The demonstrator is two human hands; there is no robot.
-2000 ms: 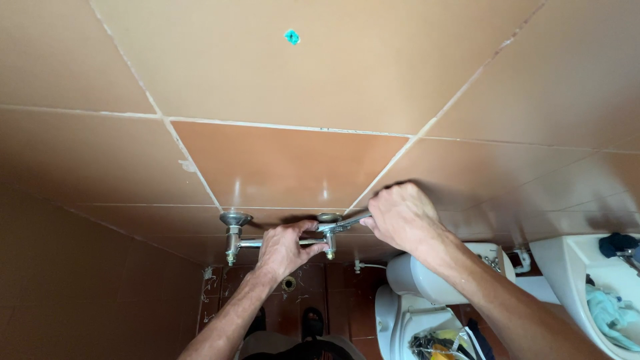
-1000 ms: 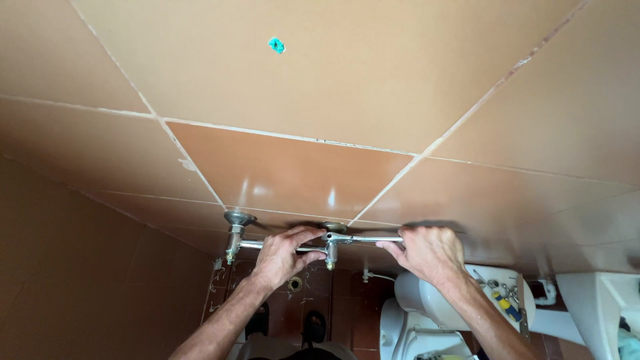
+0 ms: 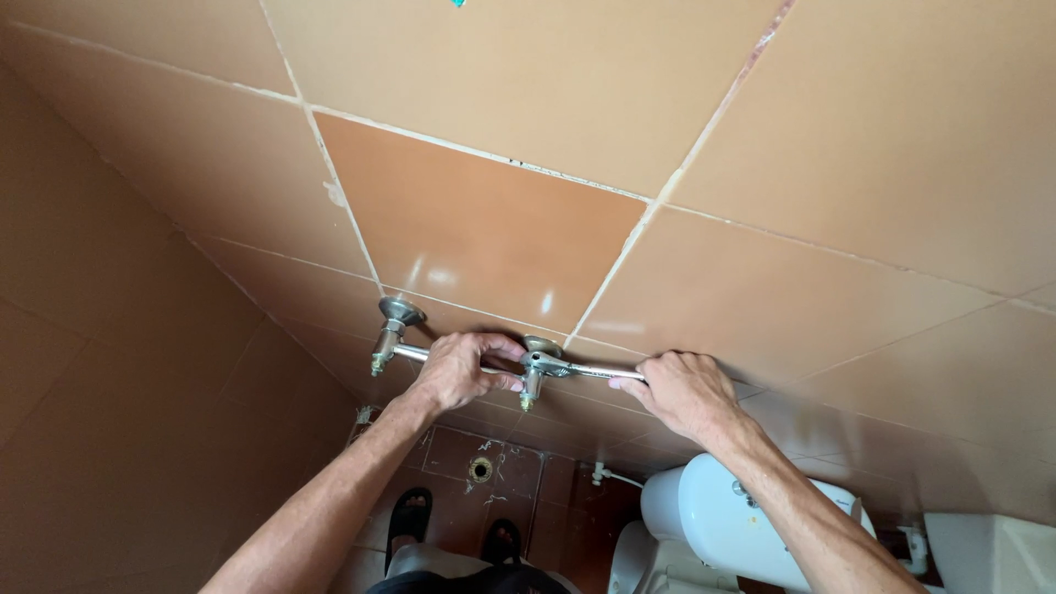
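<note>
My right hand (image 3: 689, 392) grips the handle of a chrome adjustable wrench (image 3: 577, 369), whose jaws sit around the right-hand fitting of a chrome wall-mounted shower mixer (image 3: 386, 340), just below a round flange (image 3: 542, 346). My left hand (image 3: 462, 369) is at the mixer's crossbar, its thumb and fingers reaching to the right fitting beside the wrench head; what its palm touches is hidden. The mixer's left fitting meets the wall at another flange (image 3: 402, 310). A threaded brass-coloured end (image 3: 527, 404) points down from the right fitting.
A white toilet cistern (image 3: 701, 511) stands at lower right, with a small white valve (image 3: 599, 473) and hose on the wall beside it. A white basin (image 3: 982, 544) is farther right. A floor drain (image 3: 480, 469) lies below, near my sandalled feet.
My right hand and the wrench handle have swung from slanting up and right to nearly level, mostly between the two earlier frames. My left hand stays by the right fitting.
</note>
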